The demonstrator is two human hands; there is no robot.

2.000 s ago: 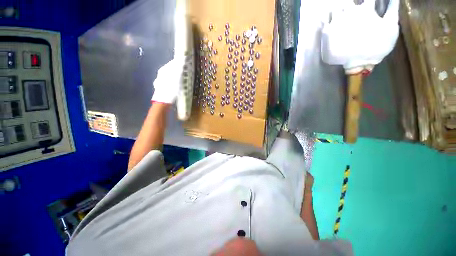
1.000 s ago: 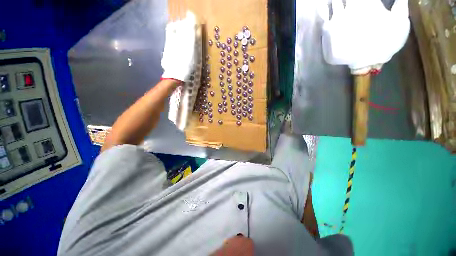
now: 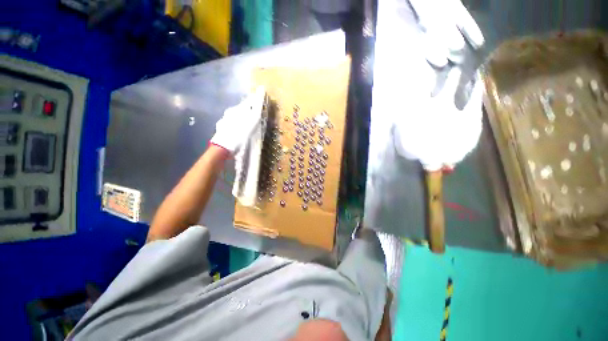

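My left hand [image 3: 239, 126], in a white knitted glove with a red cuff edge, grips a long white panel [image 3: 252, 160] with rows of holes, tilted up on its long edge. The panel stands along the left side of a tan cardboard sheet [image 3: 287, 230]. Shiny purple-brown domed pieces [image 3: 310, 166] lie in rough rows on the cardboard right of the panel, with a few white discs among them near the top. The panel's far face and my fingertips are partly hidden. My right hand is out of view; part of the right arm hangs at the lower edge.
A stuffed white glove [image 3: 437, 130] on a wooden handle [image 3: 435, 210] lies on the right-hand bench. Beside it is a brown cardboard tray [image 3: 567, 230] with scattered white discs. A small orange-dotted panel [image 3: 121, 202] lies at the left bench's edge. A blue machine's control panel [image 3: 40, 153] stands left.
The view has shifted, showing more of the benches' far side and the brown tray. My left hand still holds the panel, which remains tilted at the cardboard's left side.
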